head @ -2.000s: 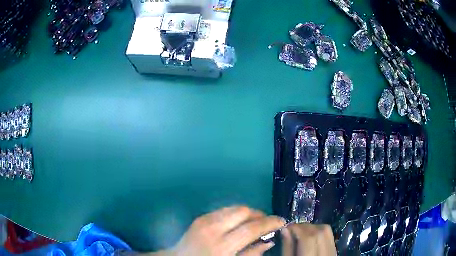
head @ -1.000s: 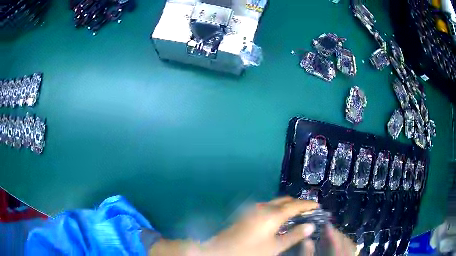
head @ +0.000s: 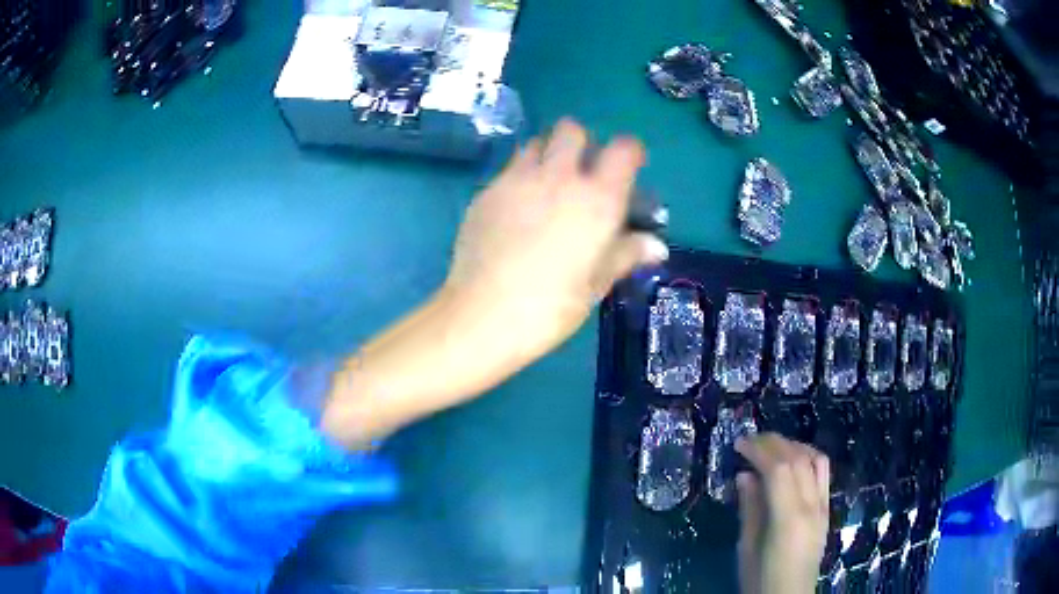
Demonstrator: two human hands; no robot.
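My left hand (head: 540, 226) is raised over the table between the white box and the black tray. It is blurred and closed around a small dark piece (head: 646, 214) that looks like a circuit-board module, mostly hidden by the fingers. My right hand (head: 787, 499) is over the black blister tray (head: 621, 534), its fingertips at the right edge of a circuit-board module (head: 728, 447) in the second row. Whether they grip it is unclear. Another module (head: 667, 458) sits in the pocket to its left. The row above holds several modules (head: 676, 337).
The white screw feeder (head: 377, 125) stands at the back, with clear plastic (head: 499, 110) at its corner. Loose modules (head: 763, 202) lie behind the tray, with a longer pile (head: 900, 192) at right. Dark wired parts (head: 168, 46) lie back left, board strips (head: 33, 346) at the left edge.
My left hand has moved up and away from my right hand. A second module now shows in the tray's second row, under my right fingertips. One module is gone from the small loose group. The view has shifted.
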